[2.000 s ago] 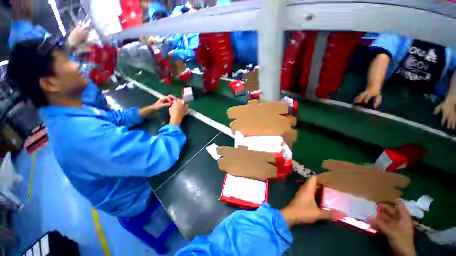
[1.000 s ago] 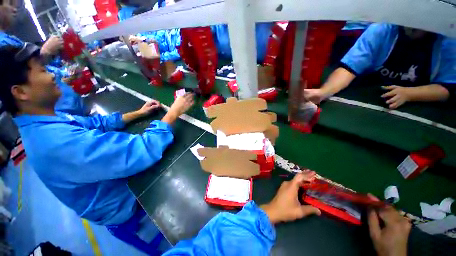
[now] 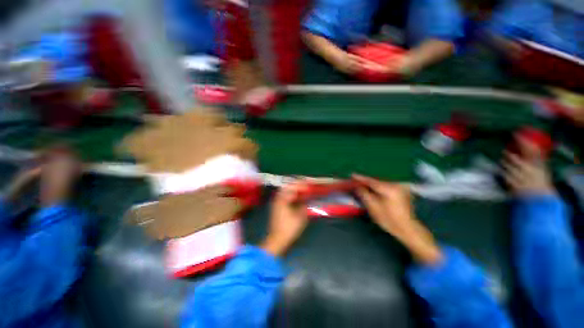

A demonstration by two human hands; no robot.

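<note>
The frame is blurred. My left hand [image 3: 287,214] grips the left end of a red carton [image 3: 333,200] over the dark worktop near the belt edge. My right hand [image 3: 389,208] holds the carton's right end. A bright, shiny strip shows along the carton's front; its lid looks folded over, but the blur hides the detail. To the left, an open carton [image 3: 203,248] shows white inside, its brown lid [image 3: 189,211] standing up. Behind it is another open carton with a white layer [image 3: 205,175] and a brown lid [image 3: 190,139].
The green conveyor belt [image 3: 346,146] runs across beyond the worktop [image 3: 339,291]. A red and white carton [image 3: 448,133] and white slips [image 3: 458,179] lie there. A worker's hand [image 3: 528,170] holds a red item at right. Another person's hands hold a red item [image 3: 378,62] opposite.
The view has swung right and blurred. The carton's brown lid stood up over white two seconds ago; it is down now. Both my hands still hold the carton.
</note>
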